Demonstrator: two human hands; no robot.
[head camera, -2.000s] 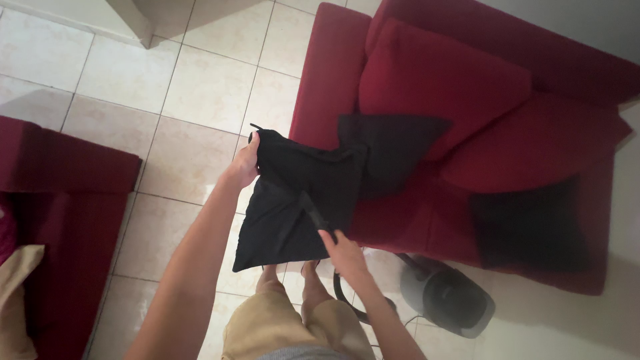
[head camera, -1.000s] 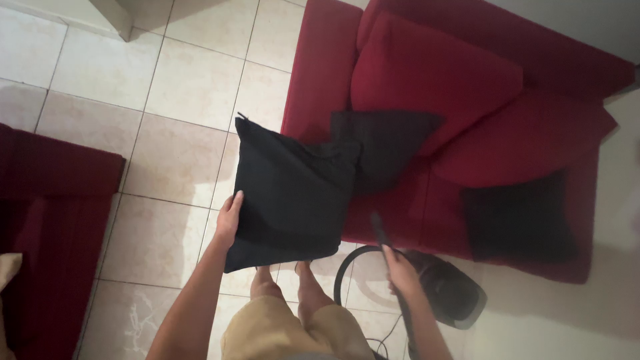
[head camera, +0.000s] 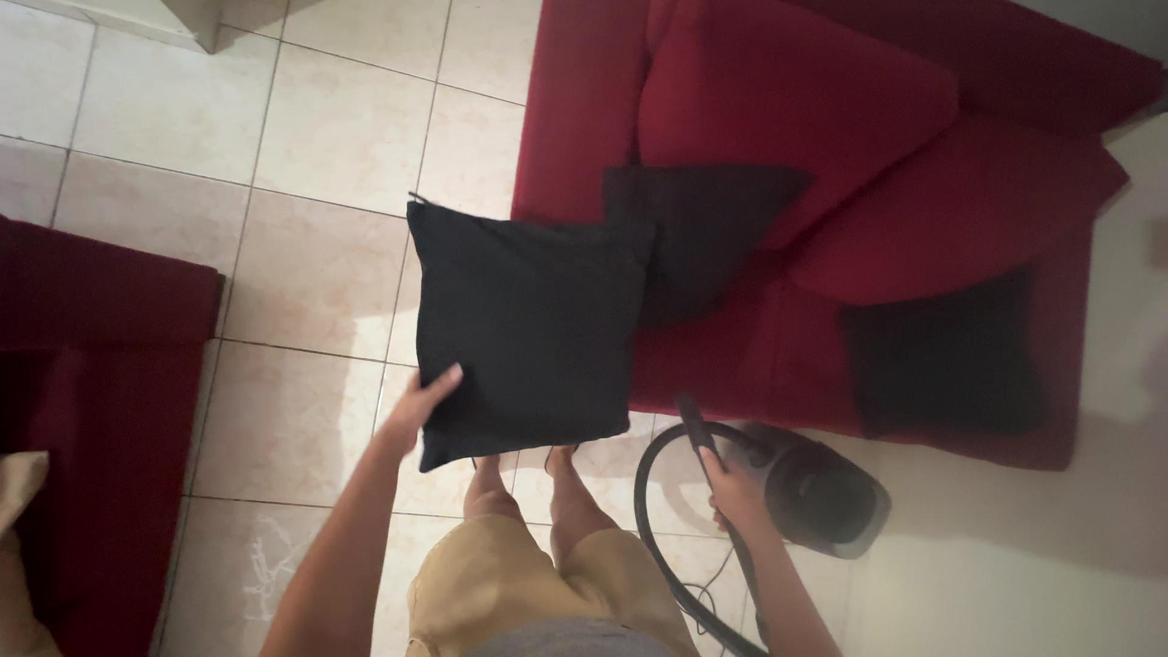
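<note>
My left hand (head camera: 420, 409) grips the left edge of a black square cushion (head camera: 534, 328), thumb on its face and fingers behind it. The cushion hangs above the tiled floor, its broad side towards me. Lower right, my right hand (head camera: 730, 488) is closed around the black handle end of a vacuum cleaner hose (head camera: 646, 511), whose dark nozzle (head camera: 695, 424) points up and away, apart from the cushion. The vacuum cleaner (head camera: 821, 493) stands on the floor just beyond that hand.
A red sofa (head camera: 730, 374) bears large red cushions (head camera: 794, 100) and two more black cushions (head camera: 703, 237). Another red sofa (head camera: 100, 301) stands at the left, with a beige cloth (head camera: 20, 488) on it. A thin cable (head camera: 703, 593) lies on the floor near my legs.
Two seconds ago the nozzle was against the black cushion; my right hand has since drawn it away to the right. My left hand has moved from the cushion's upper corner to lower on its left edge.
</note>
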